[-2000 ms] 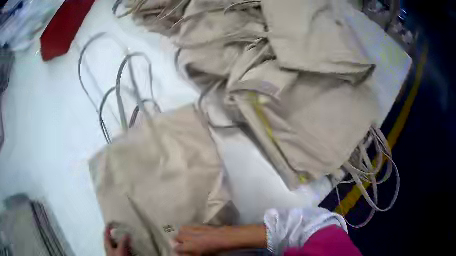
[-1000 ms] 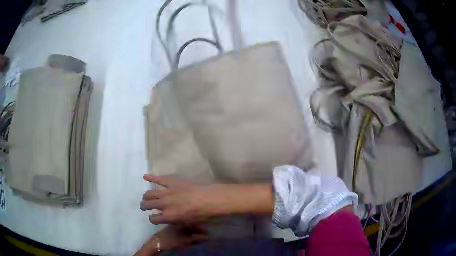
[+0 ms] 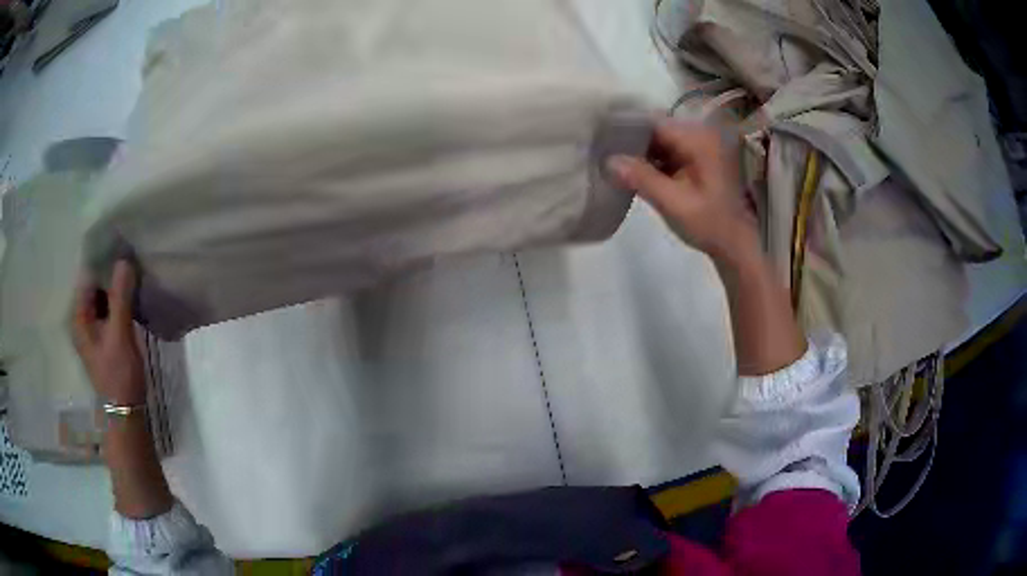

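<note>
A beige tote bag (image 3: 372, 146) is stretched wide between my two hands above the table, blurred by motion. Its grey-taupe corner patches show at both lower ends. My left hand (image 3: 109, 326) grips the left corner. My right hand (image 3: 698, 186) pinches the right corner between thumb and fingers. The bag's far edge is cut off by the top of the picture, and its handles are not seen.
The folded bag stack (image 3: 51, 326) lies at the left, partly behind my left hand and the bag. A crumpled unfolded bag pile (image 3: 890, 248) lies at the right, straps hanging off the table edge. The white table (image 3: 451, 383) has a dark dashed line.
My hands have moved apart, from near the table's front edge out to the bag's two corners. The bag is now raised, with its base towards me and spread wide.
</note>
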